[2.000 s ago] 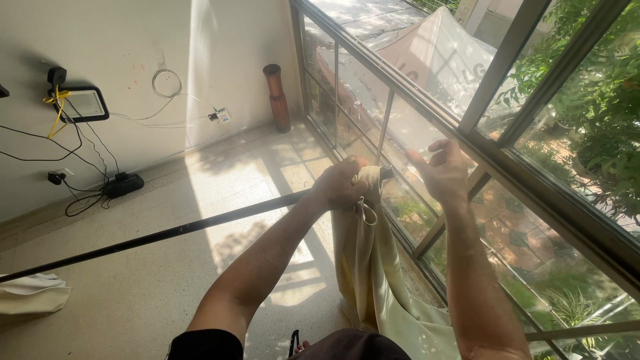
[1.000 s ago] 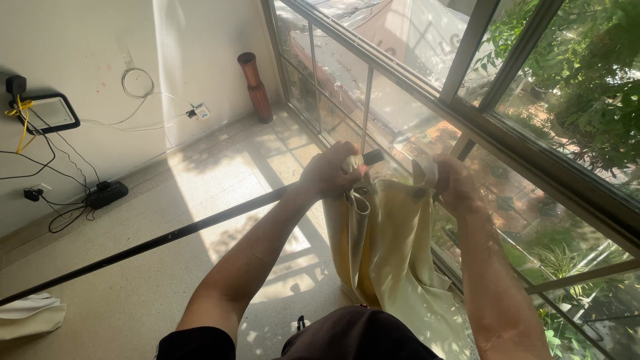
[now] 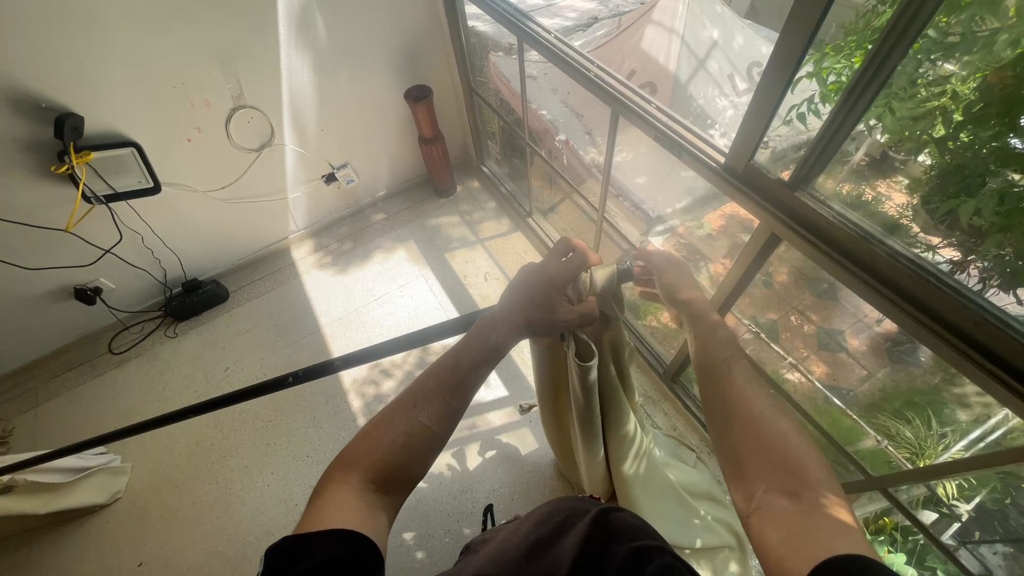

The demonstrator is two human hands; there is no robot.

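Observation:
A black curtain rod (image 3: 320,369) runs from the lower left up to my hands near the window. My left hand (image 3: 552,294) grips the rod together with the gathered top of a cream curtain (image 3: 588,400), which hangs in folds down to the floor. The rod's tip (image 3: 624,272) pokes out of the cloth to the right of that hand. My right hand (image 3: 666,280) is at this tip, fingers bent around or beside it; whether they grip it cannot be told. More cream cloth (image 3: 68,484) hangs at the rod's far left part.
A metal-framed window (image 3: 752,188) slopes along the right side. A tall brown vase (image 3: 432,144) stands in the corner. On the left are a floodlight (image 3: 116,170), a black power strip (image 3: 198,299) with cables on the floor, and a wall outlet (image 3: 346,175).
The curtain top, spread between both hands a second ago, is now bunched at my left hand. My right hand has moved from the cloth's edge to the rod's tip.

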